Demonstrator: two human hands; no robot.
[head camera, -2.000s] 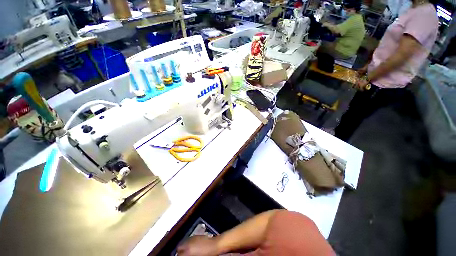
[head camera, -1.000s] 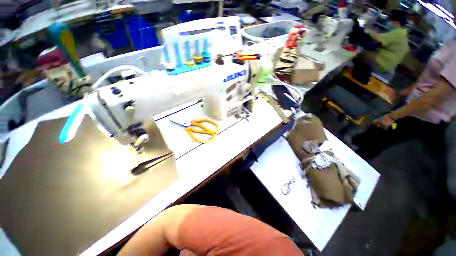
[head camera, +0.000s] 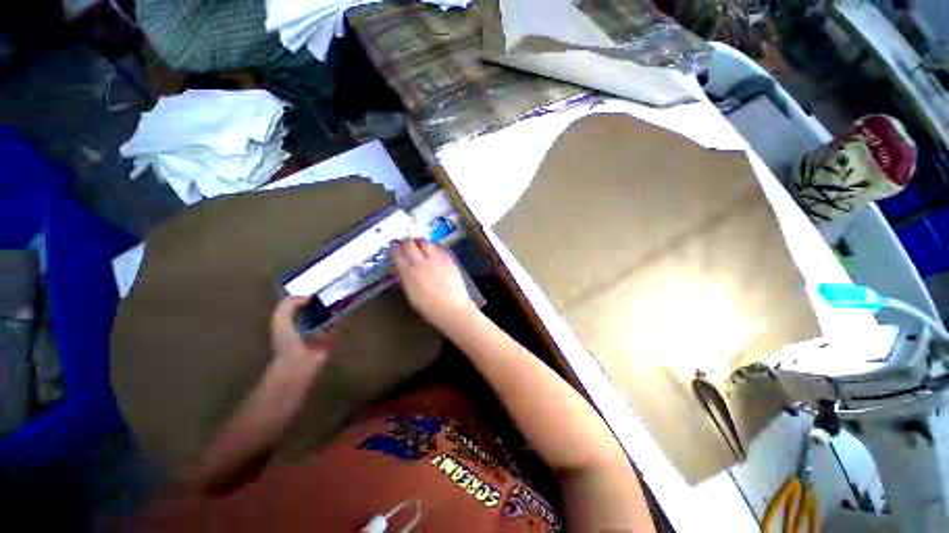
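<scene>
A shallow grey tray (head camera: 359, 310) sticks out from under the table's left edge, with small white, blue and dark items in it. My left hand (head camera: 297, 331) holds the tray's near left corner. My right hand (head camera: 421, 273) reaches into the tray, fingers bent down among the items; whether it grips one is hidden. A brown fabric panel (head camera: 645, 239) lies on the table, lit near the sewing machine head (head camera: 874, 385). Dark tweezers (head camera: 718, 419) lie on the panel. Orange-handled scissors (head camera: 793, 508) lie at the lower right.
A stack of brown panels (head camera: 208, 281) lies on the left side board, below the tray. White cloth pieces (head camera: 213, 141) are behind it. Blue bins (head camera: 78, 312) stand at far left. Plaid fabric under clear plastic (head camera: 447, 68) lies at the table's far end. A patterned holder (head camera: 853, 167) stands at right.
The view has swung left from the machine and right-hand board to the tray and fabric stack. Both hands now show at the tray; the panel and tweezers still lie on the table.
</scene>
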